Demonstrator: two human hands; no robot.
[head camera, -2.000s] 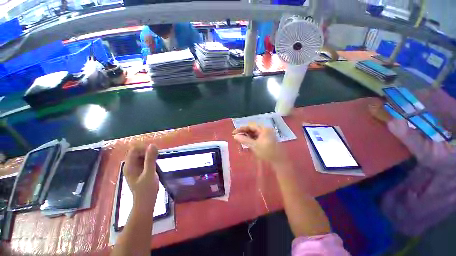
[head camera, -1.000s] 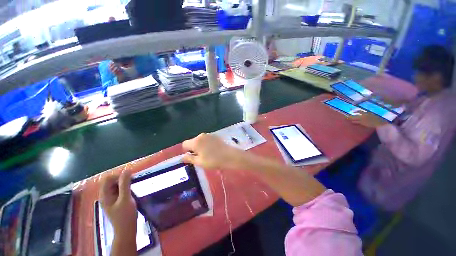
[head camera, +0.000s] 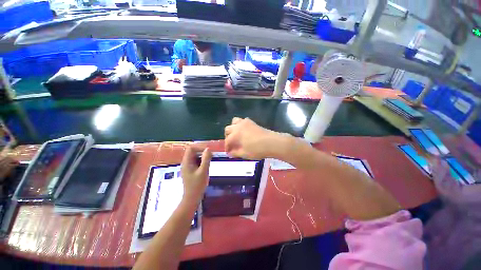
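Note:
A tablet (head camera: 229, 198) with a white band above a dark picture lies in front of me on a whitish sheet. A tablet (head camera: 164, 198) with a lit white screen lies to its left, partly behind my forearm. My left hand (head camera: 196, 171) is at the first tablet's left edge, thumb and finger raised and spaced; whether it grips the edge is unclear. My right hand (head camera: 245, 138) is above that tablet's top edge with fingertips together; what they may hold is too small to tell. A thin white cord (head camera: 290, 211) runs down over the bench's front edge.
Two sleeved tablets, one with a colourful screen (head camera: 51, 171) and one dark (head camera: 92, 176), lie left. A white fan (head camera: 340, 76) stands right. Behind my right forearm are a paper sheet (head camera: 280, 164) and another tablet (head camera: 358, 164). A pink-sleeved person is at far right beside blue-screened tablets (head camera: 428, 141).
The view has swung left. My right hand has risen from the tablet's top right corner to just above its top edge. My left hand stays at its left edge.

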